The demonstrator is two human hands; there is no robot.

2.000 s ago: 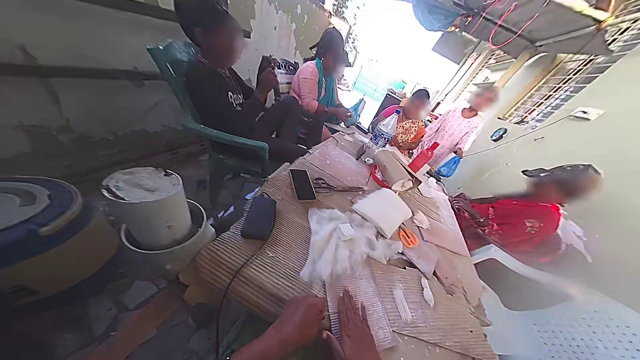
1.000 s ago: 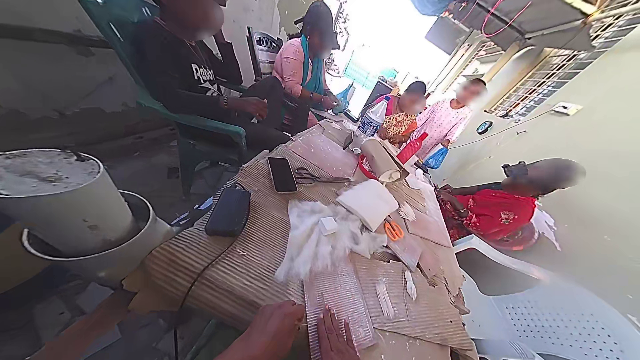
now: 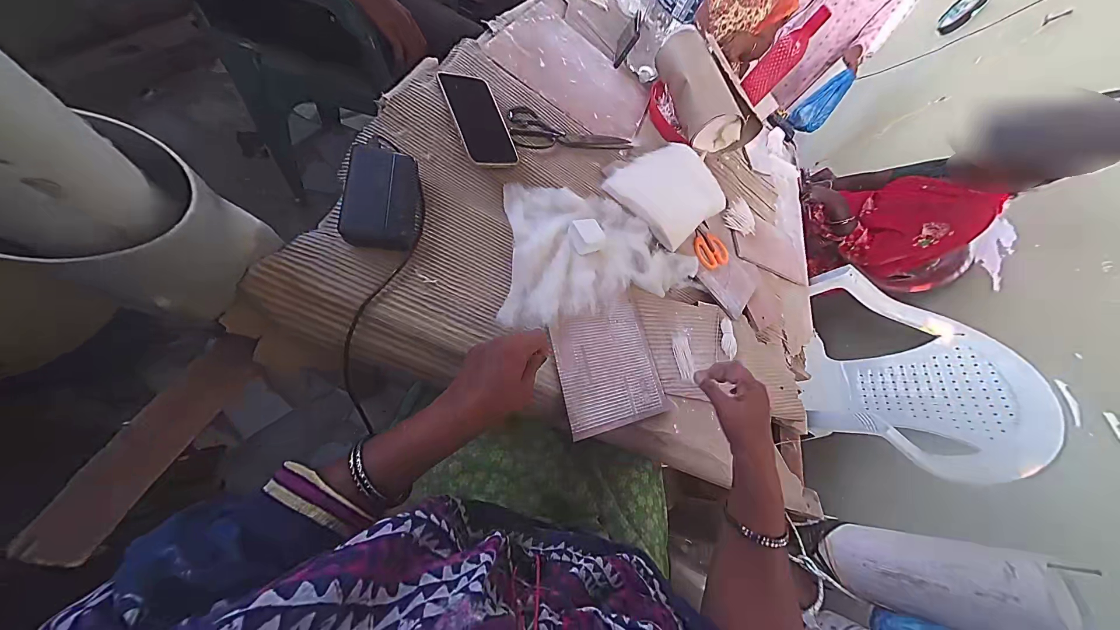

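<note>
A ridged board [image 3: 608, 372] lies at the near edge of the cardboard-covered table [image 3: 306, 280]. At its left edge is my left hand [image 3: 503, 372], fingers curled; whether they pinch anything is hidden. My right hand [image 3: 737, 398] is raised to the right of the board, its fingertips together around a small white piece that looks like cotton. Thin white cotton wicks [image 3: 682, 354] lie just left of it, and a small tied white bundle [image 3: 728, 339] lies just beyond. Loose cotton wool [image 3: 560, 262] with a small white block [image 3: 586, 235] spreads behind the board, beside a thick cotton pad [image 3: 669, 188].
A smartphone [image 3: 478, 118], metal scissors [image 3: 569, 138], orange-handled scissors [image 3: 710, 251] and a dark case [image 3: 381, 197] with a cable lie on the table. Beyond stands a cardboard roll [image 3: 700, 87]. A white plastic chair [image 3: 936, 385] and a person in red [image 3: 927, 219] are at right.
My right hand has left the ridged board and is now raised to its right, fingertips together. The view has tilted down and moved closer to the table.
</note>
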